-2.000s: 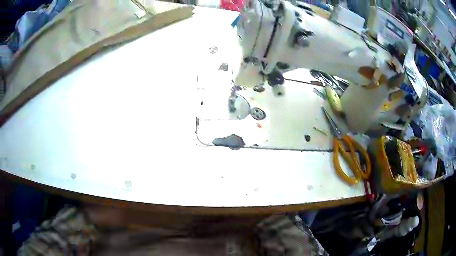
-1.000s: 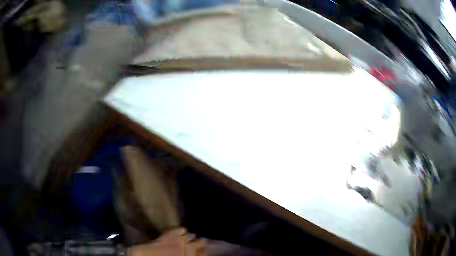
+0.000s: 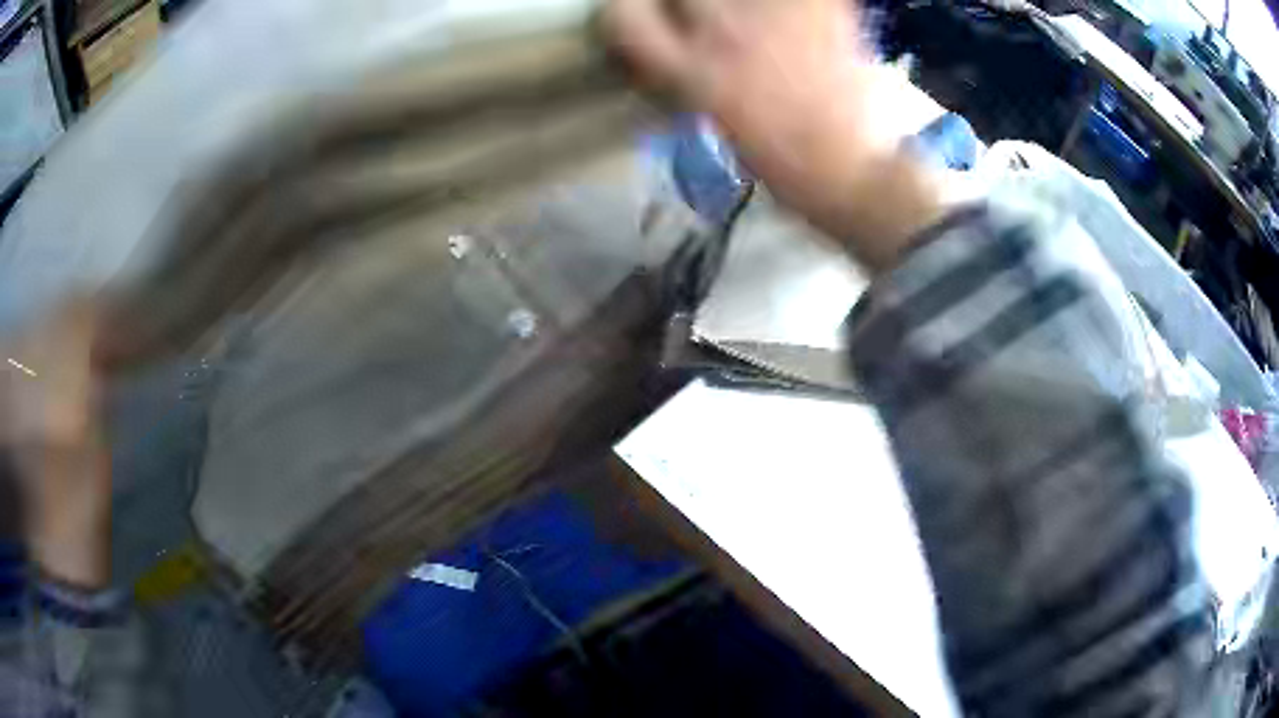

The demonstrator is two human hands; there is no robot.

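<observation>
My right hand (image 3: 765, 105), in a striped sleeve, is at the top centre and holds the far end of a brown and beige bundle of garment panels (image 3: 421, 126). My left hand (image 3: 59, 407) is blurred at the left edge, at the bundle's near-left end; its fingers are against the cloth. The raised bundle spans between both hands. Below it hangs a stack of beige panels (image 3: 337, 407) with brown layered edges and small white tabs. Motion blur hides the fingertips.
The white table (image 3: 786, 505) with its brown edge lies at the lower right. More beige cloth (image 3: 793, 309) lies on it, partly behind my right sleeve. A blue crate or bag (image 3: 491, 603) is below the hanging panels. Machine rows stand at the upper right.
The view has swung left, away from the sewing machine and scissors. Both hands have come up into view and now hold a panel bundle above the hanging stack.
</observation>
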